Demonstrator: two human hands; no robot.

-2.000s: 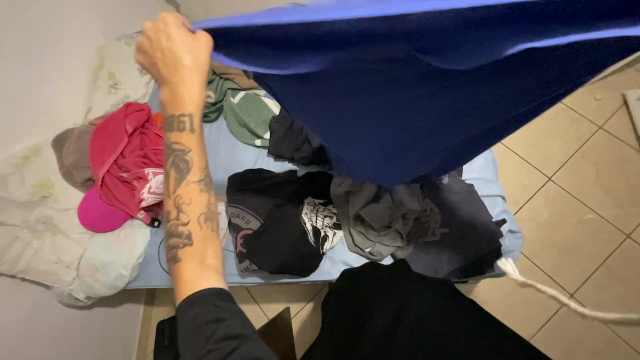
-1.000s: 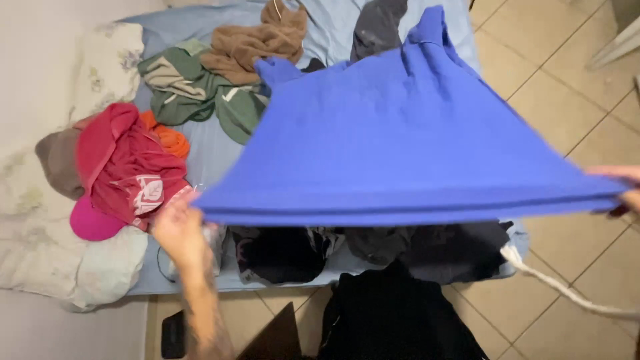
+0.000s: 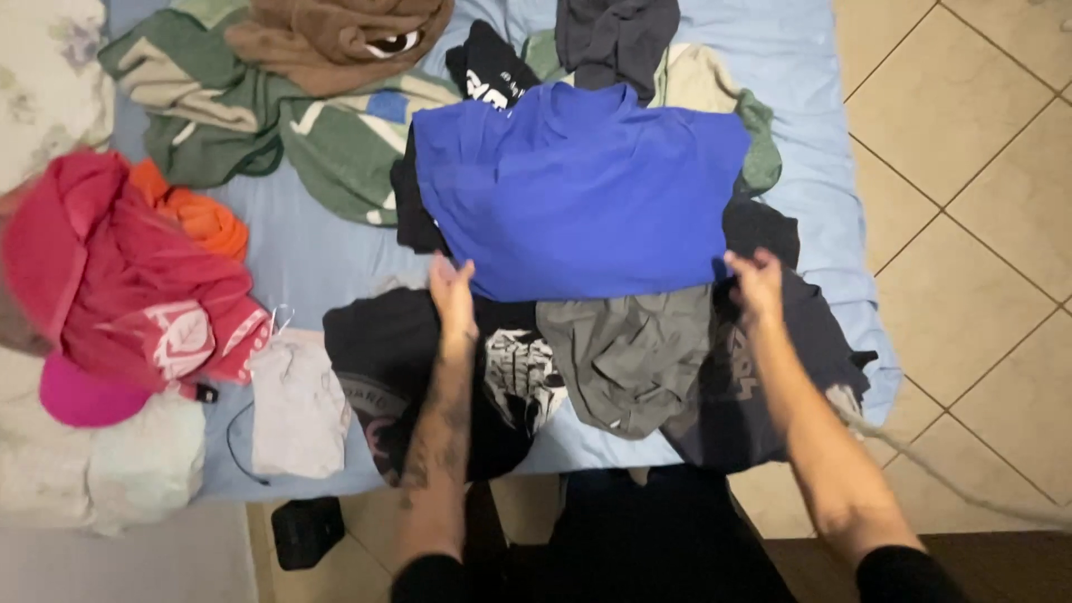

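A blue T-shirt (image 3: 586, 193) lies spread over other clothes on the bed, its collar away from me and its hem toward me. My left hand (image 3: 453, 293) is at the hem's left corner, thumb and finger apart. At the right corner is my right hand (image 3: 756, 285), fingers spread beside the cloth; whether they still touch it is unclear. Nearer me, a black garment with a skull print (image 3: 523, 377), a grey crumpled garment (image 3: 632, 360) and a dark printed garment (image 3: 754, 394) lie side by side, partly under my forearms.
Left on the light-blue sheet (image 3: 285, 209) are a red garment (image 3: 126, 268), an orange cloth (image 3: 205, 219), a pink cap (image 3: 88, 394) and a light grey pouch (image 3: 299, 406). Green patterned cloth (image 3: 343, 151) and a brown one (image 3: 335, 42) lie farther back. A white cord (image 3: 946, 477) crosses above the tiled floor.
The blue shirt was stretched in the air between my hands; now it rests on the pile with its front spread. Both hands have come down and opened at its hem.
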